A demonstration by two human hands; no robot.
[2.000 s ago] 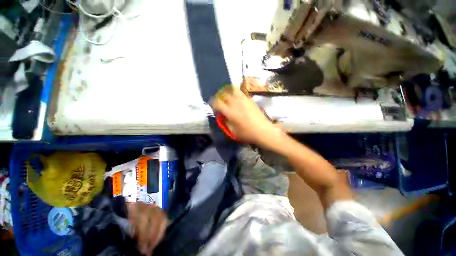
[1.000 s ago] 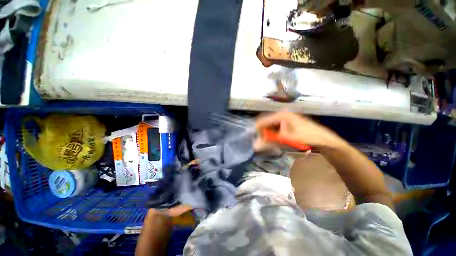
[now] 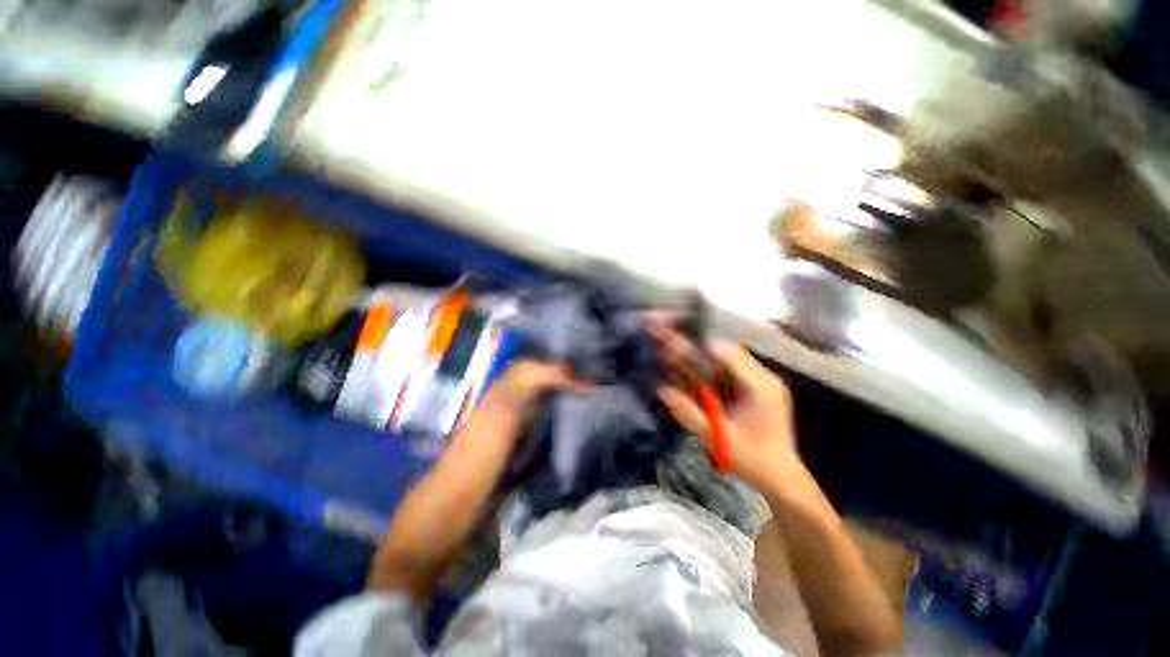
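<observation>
The view is blurred. A crumpled bundle of dark and grey cloth lies over my lap, against the table's front edge. My left hand is at the bundle's left side, with its fingers closed on the cloth. My right hand is at the bundle's right side and holds the scissors by their red handle. The blades cannot be made out. Whether the right fingers also touch the cloth is unclear.
The white machine table slants across the view, with the sewing machine at its right. A blue basket at the left holds a yellow bag, a round tub and an orange-white packet.
The view has tilted and shifted. The flat dark strip no longer shows on the table. The cloth is gathered between my hands, and my left hand has come up beside my right.
</observation>
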